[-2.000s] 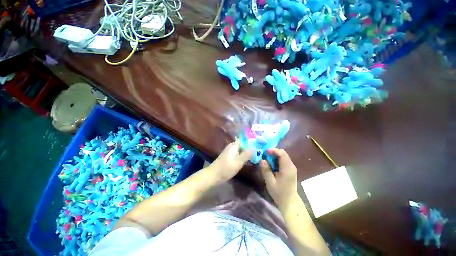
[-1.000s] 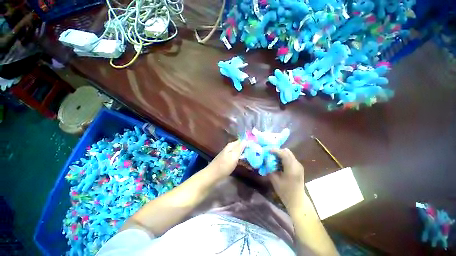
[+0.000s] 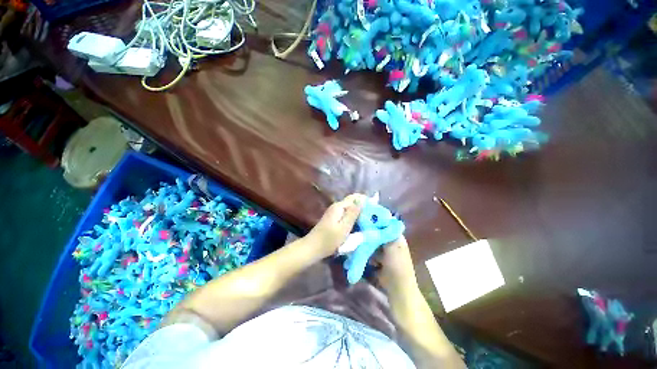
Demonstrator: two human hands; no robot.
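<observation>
A small blue plush toy (image 3: 374, 232) is held just over the near table edge in front of me. Its dark eye faces up and a pale part shows at its left. My left hand (image 3: 337, 225) grips the toy's upper left side. My right hand (image 3: 392, 254) is at the toy's right side, its fingers mostly hidden behind the toy. I cannot tell whether the right hand also holds a tool.
A toy heap (image 3: 447, 43) lies at the far side, with one toy (image 3: 328, 102) apart. Blue tub (image 3: 61, 277) of toys at left. Paper (image 3: 465, 275), pencil-like stick (image 3: 457, 219) and another toy (image 3: 606, 322) at right. Power strip (image 3: 119, 55) and cable (image 3: 189, 36) far left.
The held toy has been turned over, so its pink part no longer shows and its eye faces up. It is slightly lower, and my right hand has moved behind it.
</observation>
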